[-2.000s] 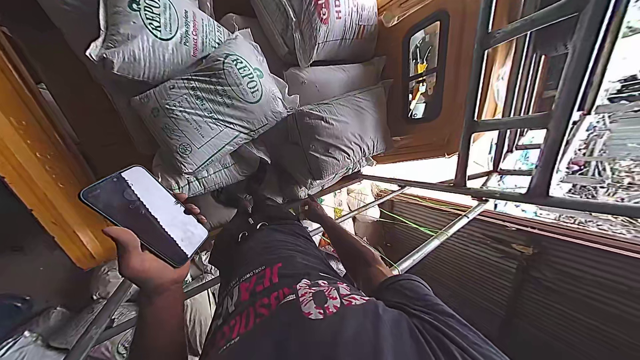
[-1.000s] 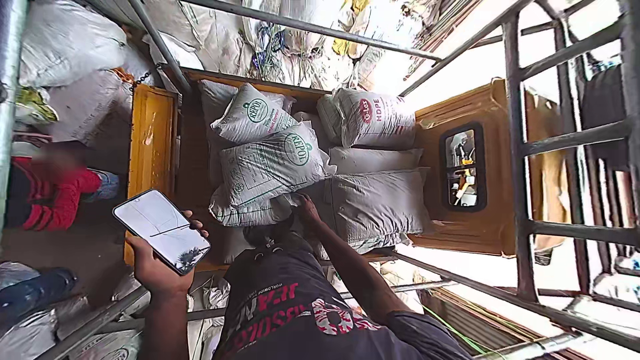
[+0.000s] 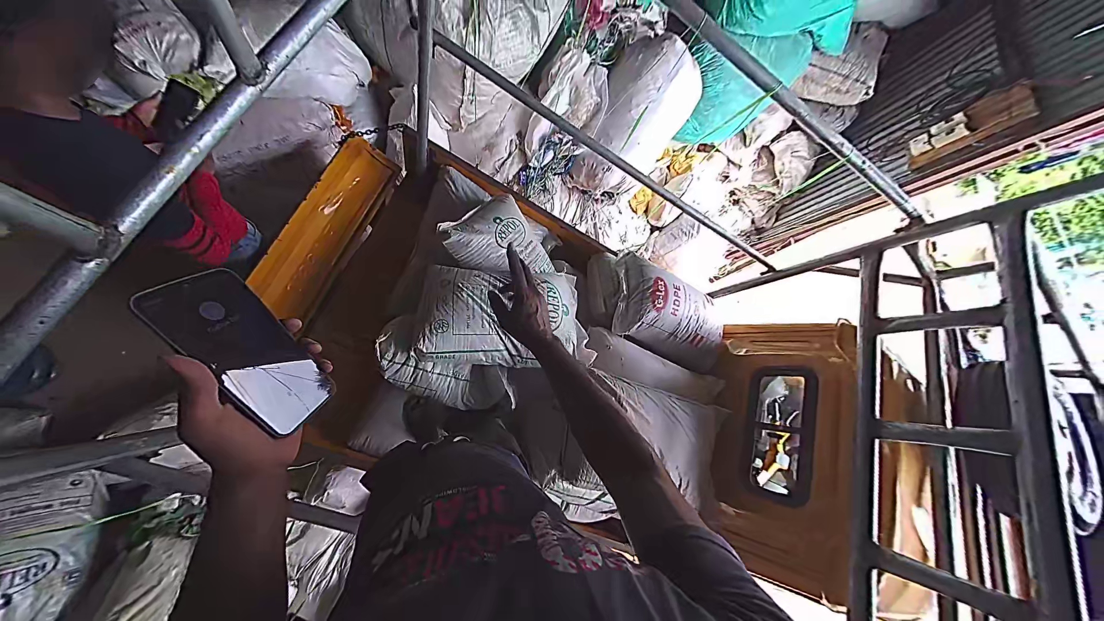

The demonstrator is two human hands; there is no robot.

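Note:
My left hand (image 3: 237,414) grips a smartphone (image 3: 233,345) at the left, its screen turned up and catching reflections. My right hand (image 3: 523,310) reaches out over a white printed woven sack (image 3: 461,315), with the index finger extended and nothing held; whether it touches the sack I cannot tell. Beyond it lies a smaller white sack (image 3: 483,237) with green print. To the right rests a white sack with red print (image 3: 677,315), beside plain pale sacks (image 3: 660,423). They are piled in a truck's cargo bed, and I am above them.
An orange tailgate (image 3: 323,233) borders the bed at left; the brown cab wall (image 3: 776,535) with a window stands at right. Metal pipes (image 3: 155,181) and a metal ladder-like frame (image 3: 940,440) cross the view. A person (image 3: 78,164) is at upper left. More filled sacks (image 3: 642,112) lie beyond the bed.
My right hand has moved from low by my body onto the area over the sacks, its index finger now extended. The phone stays in my left hand. The view has swung round.

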